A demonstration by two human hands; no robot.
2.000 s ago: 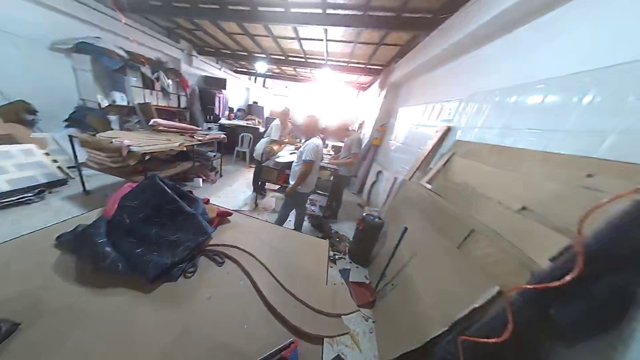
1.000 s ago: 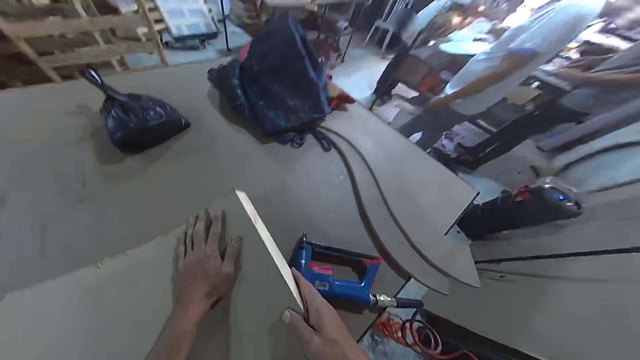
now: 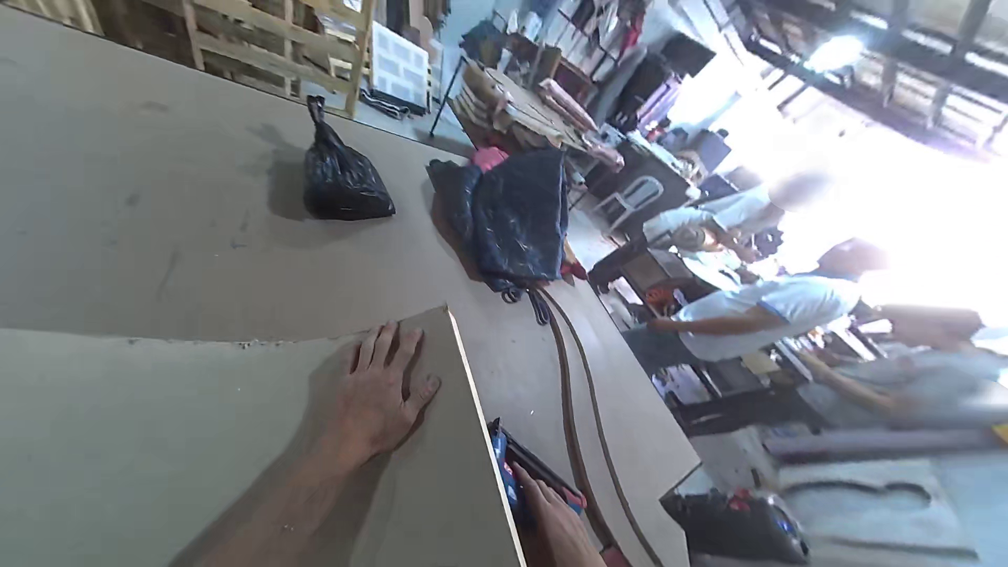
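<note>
My left hand point(image 3: 382, 398) lies flat, fingers spread, on a thin board point(image 3: 197, 441) near its corner. A pale strip of wood point(image 3: 480, 417) runs along the board's right edge. Just right of that edge, my right hand point(image 3: 555, 524) is on a blue and black pneumatic stapler point(image 3: 539, 472), partly hidden by the board; its fingers rest at the tool's body, and whether they close round the handle is unclear. Beyond the board, on the large tabletop sheet, stand a tied black plastic bag point(image 3: 342, 181) and a dark blue bundle of fabric point(image 3: 520, 216).
Two long curved brown strips point(image 3: 579, 394) run along the table's right side. Several people point(image 3: 772, 311) stand at a cluttered bench beyond. A black cylindrical container point(image 3: 736, 524) is beside the table's corner. Wooden pallet-like frames point(image 3: 268, 47) and a stack of sheets point(image 3: 504, 102) stand behind.
My right hand has gone from the light wooden strip to the stapler, which lay untouched on the table one second ago. My left hand stays flat on the board. The view has tilted.
</note>
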